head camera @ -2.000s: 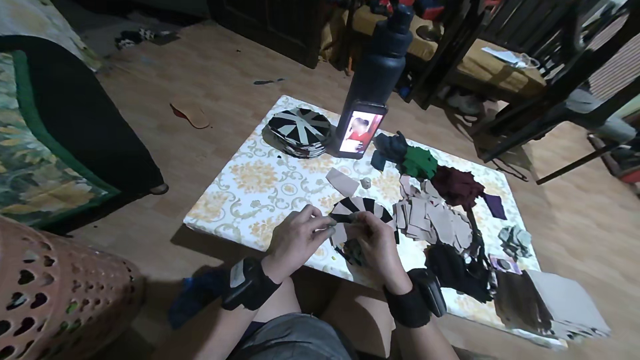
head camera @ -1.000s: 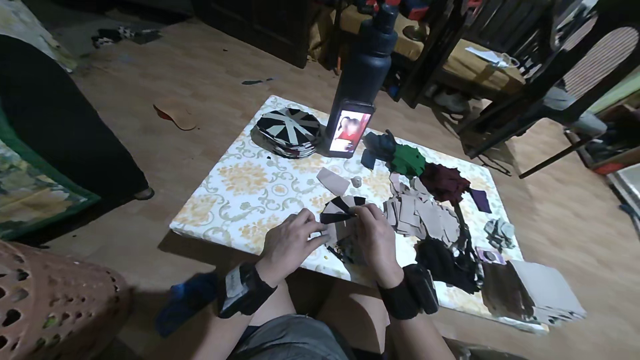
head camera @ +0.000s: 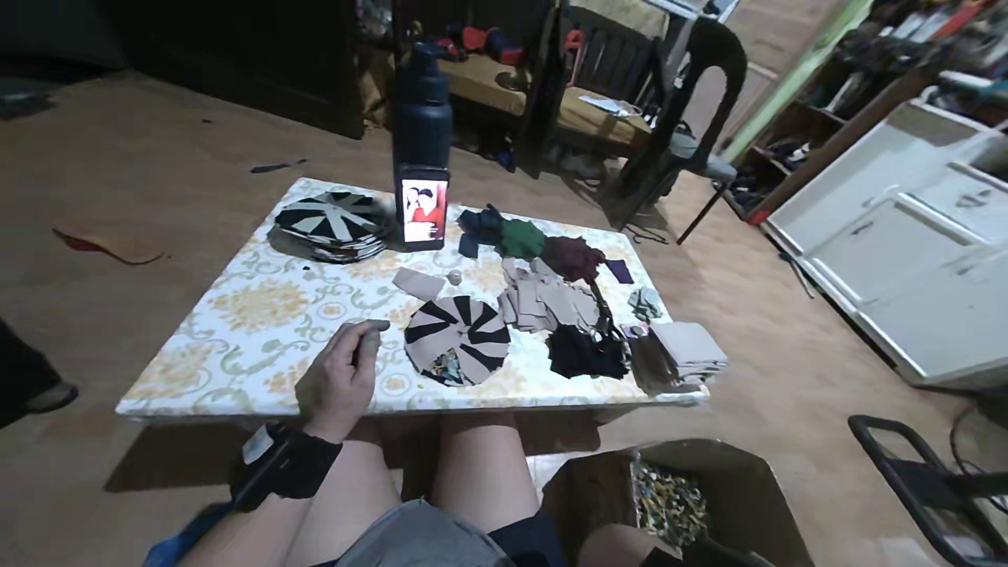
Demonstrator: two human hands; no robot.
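My left hand (head camera: 342,378) rests at the table's near edge, its fingers partly curled; whether something small is between them cannot be told. To its right, apart from it, lies a round patchwork of beige and black fabric pieces (head camera: 458,340), with a multicoloured patterned spot at its lower edge. My right hand is out of view; only part of that arm and its black wristband shows at the bottom. Beige fabric pieces (head camera: 543,298) and black fabric pieces (head camera: 587,352) lie right of the round patchwork. One loose beige piece (head camera: 419,283) lies above it.
At the back stand similar stacked rounds (head camera: 335,224), a dark bottle (head camera: 423,110) and a phone (head camera: 424,209). Green (head camera: 521,239) and maroon fabric (head camera: 572,257) lie nearby; folded beige cloth (head camera: 689,350) is at right. An open box (head camera: 732,488) with multicoloured scraps is beside my legs.
My right hand has left the round patchwork and gone out of view at the bottom. My left hand has come away from it to the left. The view has turned right, bringing in the box.
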